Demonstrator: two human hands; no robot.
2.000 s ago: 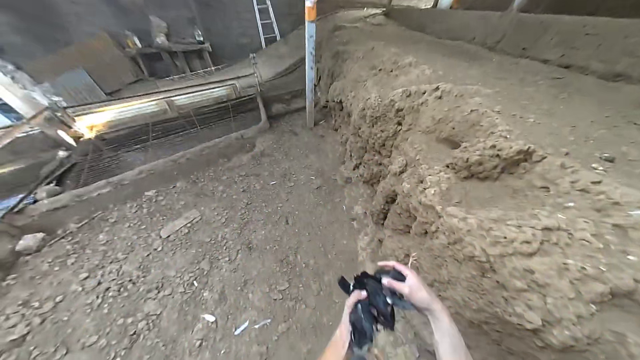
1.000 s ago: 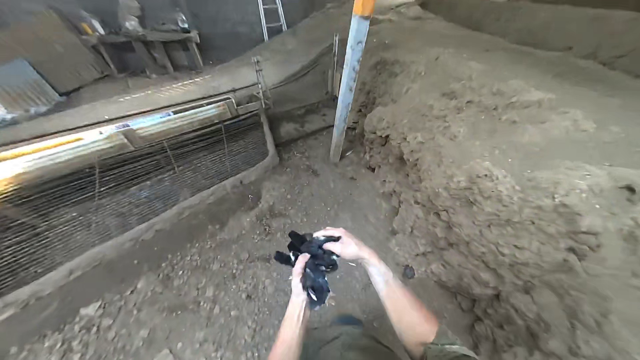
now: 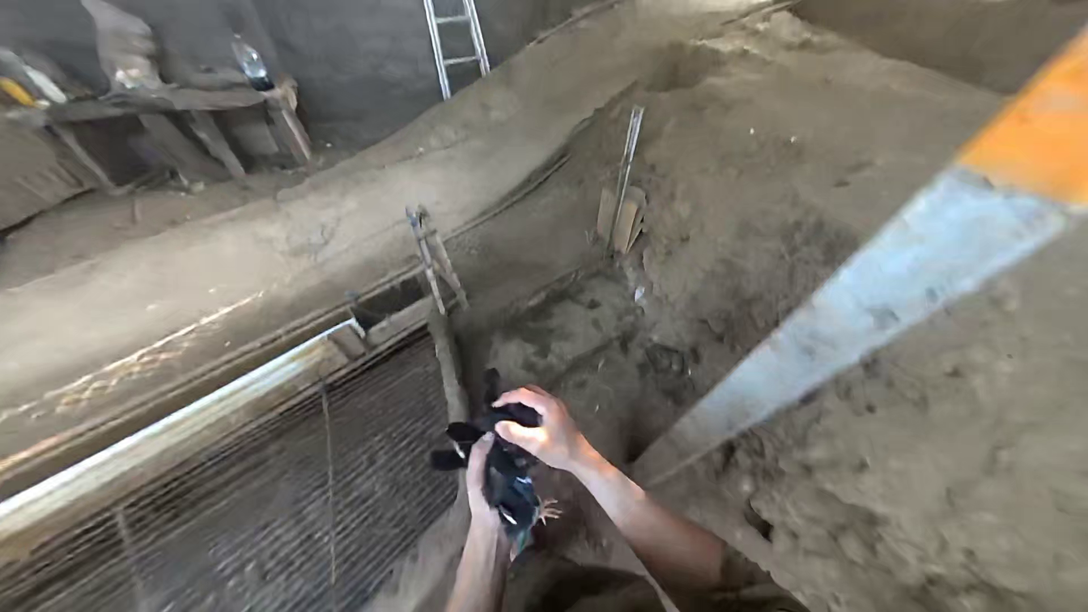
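Low in the middle of the head view, both my hands hold a black, glove-like bundle (image 3: 510, 467) with several stubby, finger-like ends pointing up and left. Its lower part shows bluish and white patches, and a pale, claw-like thing (image 3: 550, 510) sticks out at its right; I cannot tell exactly what it is. My left hand (image 3: 483, 480) grips the bundle's left side, thumb up. From the right, my right hand (image 3: 542, 427) pinches its upper part between thumb and fingers. The undersides of the bundle are hidden by the hands.
A metal post (image 3: 841, 314) with an orange top slants close by on the right, beside a rough earth bank (image 3: 960, 442). At left lies a slatted pit cover (image 3: 280, 501) with a metal rail (image 3: 187, 425). A wooden bench (image 3: 183, 100) and a ladder (image 3: 459, 59) stand behind.
The view has moved forward and turned, so the post is now much nearer. Both hands keep hold of the black bundle throughout, and my right hand's grip on it has shifted.
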